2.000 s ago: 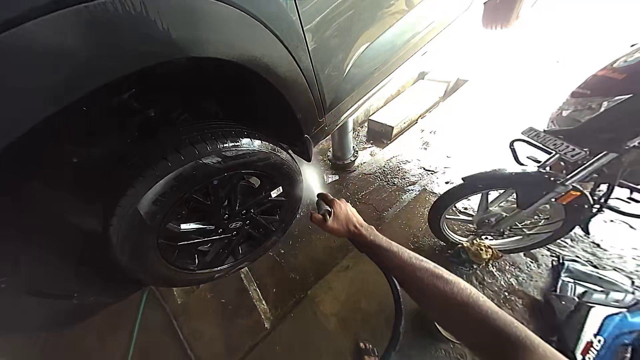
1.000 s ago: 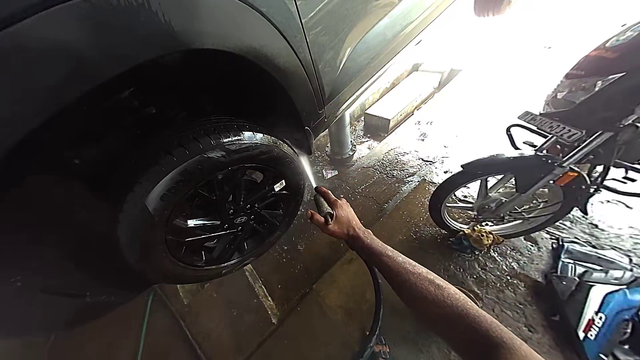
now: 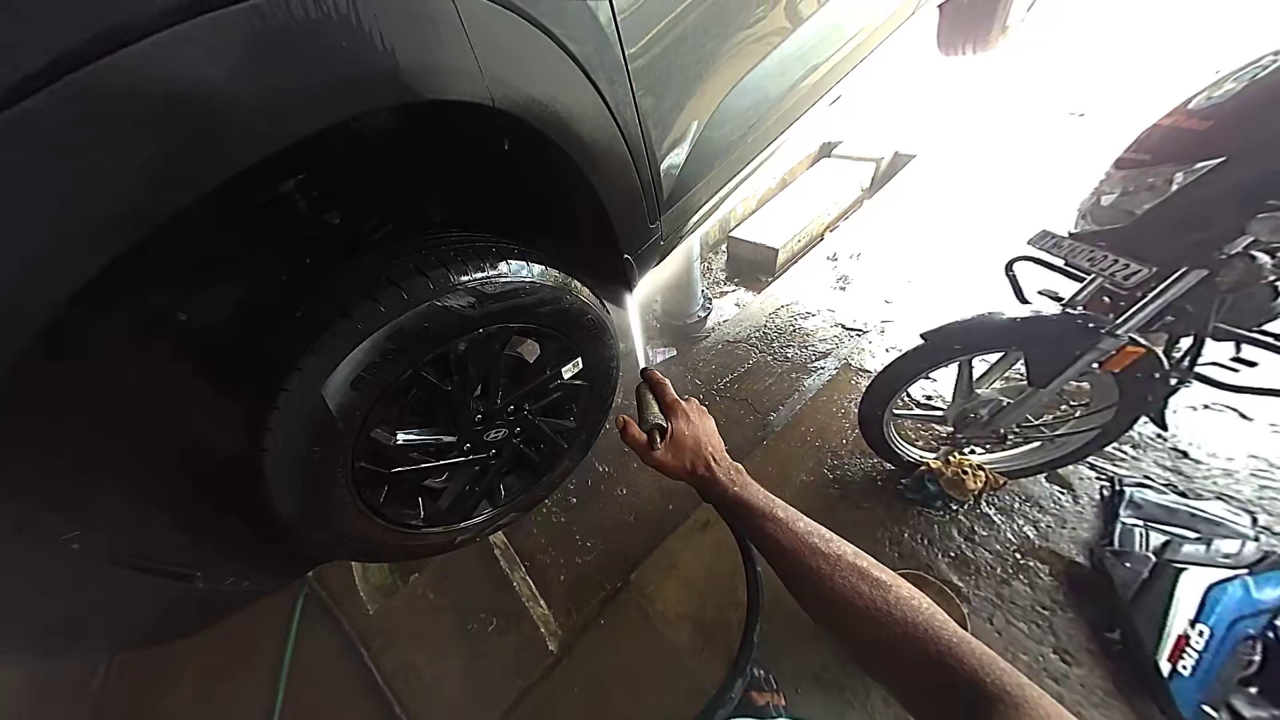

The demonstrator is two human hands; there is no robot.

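Observation:
My right hand (image 3: 682,437) is wrapped around a spray nozzle (image 3: 651,412) just right of the car's wheel. A narrow white water jet (image 3: 637,330) leaves its tip and strikes the lower body edge behind the wheel arch. From the hand a black hose (image 3: 750,600) runs down to the bottom edge. The wet tyre (image 3: 345,400) and dark alloy wheel (image 3: 490,430) of the dark car (image 3: 560,100) fill the left and centre; a small white sticker is on a spoke. My left hand is not in view.
A metal post (image 3: 682,285) stands under the car's side, near a concrete block (image 3: 795,220). At right are a motorcycle's front wheel (image 3: 1000,400), a yellow cloth (image 3: 960,478) against it, and a blue and white motorcycle (image 3: 1215,620). A green hose (image 3: 290,650) crosses the wet floor (image 3: 640,640).
The jet, first a wide spray beside the tyre's right edge, is now a narrow stream reaching the body edge behind the arch. The nozzle has tilted more upright in my right hand.

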